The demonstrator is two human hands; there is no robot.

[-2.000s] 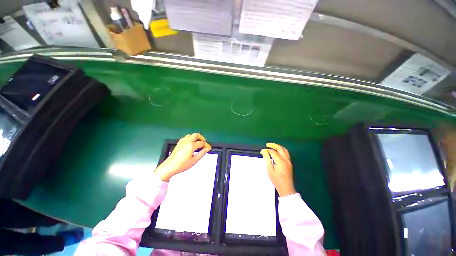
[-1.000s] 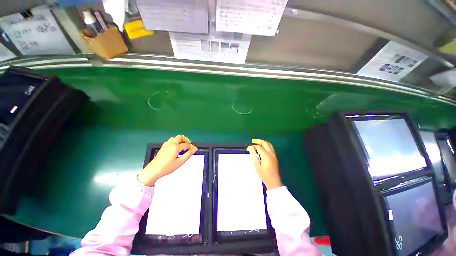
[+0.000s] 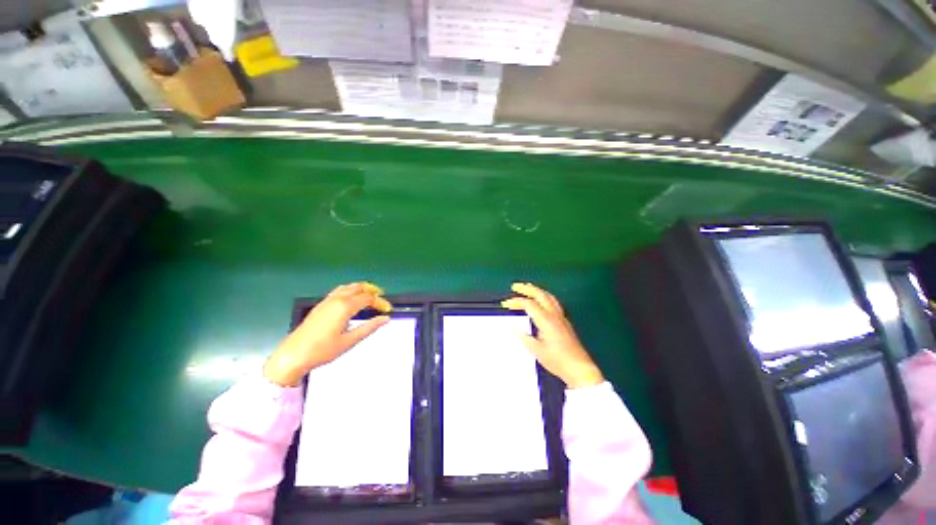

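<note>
Two tablets with lit white screens lie side by side in a black tray [image 3: 425, 410] in front of me. My left hand [image 3: 326, 333] rests over the top edge of the left tablet [image 3: 359, 410], fingers curled, with yellow finger cots on the fingertips. My right hand [image 3: 552, 333] is over the top right corner of the right tablet [image 3: 491, 400], fingers bent, also with yellow cots. Both hands touch or hover at the top edges; which of these I cannot tell. Neither hand holds anything visibly.
A tall tray stack [image 3: 688, 349] stands at right, with two dark-screened tablets on top. Another tray stack [image 3: 62, 277] stands at left. Behind the green bench [image 3: 431, 220] is a grey partition with paper sheets and a pen box [image 3: 202, 86]. A pink sleeve [image 3: 921, 451] shows at the right edge.
The view has shifted, so the right stack shows more and the left stack less. My hands stay at the tablets' top edges with slightly changed finger positions. The screens remain white.
</note>
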